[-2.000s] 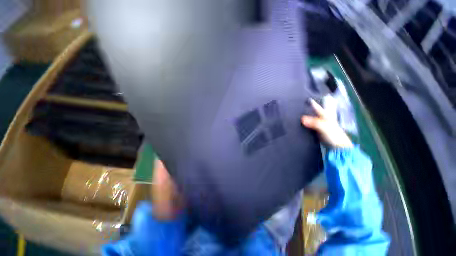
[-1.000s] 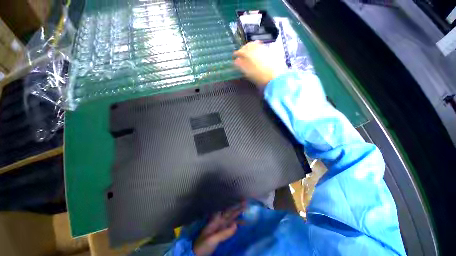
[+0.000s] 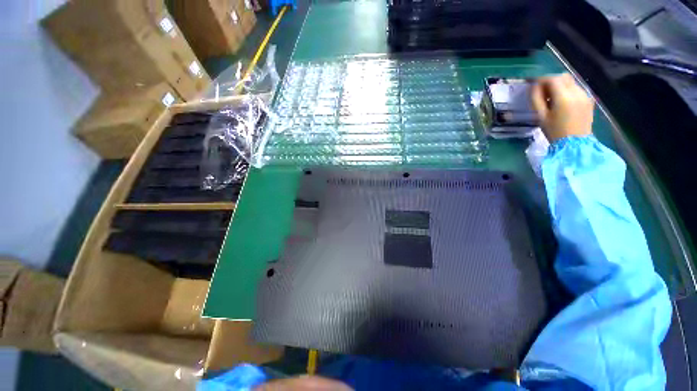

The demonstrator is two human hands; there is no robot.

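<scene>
A large black textured back cover lies flat on the green bench, with two dark rectangles mid-panel, one above the other. No white print can be made out on them. My right hand is blurred at the right side of the small open black label box, which holds pale and dark pieces. Whether its fingers hold anything cannot be told. My left hand is at the bottom edge, by the cover's near side, mostly cut off, its fingers hidden.
A clear ribbed tray lies beyond the cover. A black stack is at the bench's far end. A brown carton with upright black covers stands left, with crumpled clear plastic on its edge. The conveyor runs along the right.
The cover, raised and tilted two seconds ago, now lies flat on the bench. My right hand left the cover's side for the label box. The view now takes in more of the bench's far end.
</scene>
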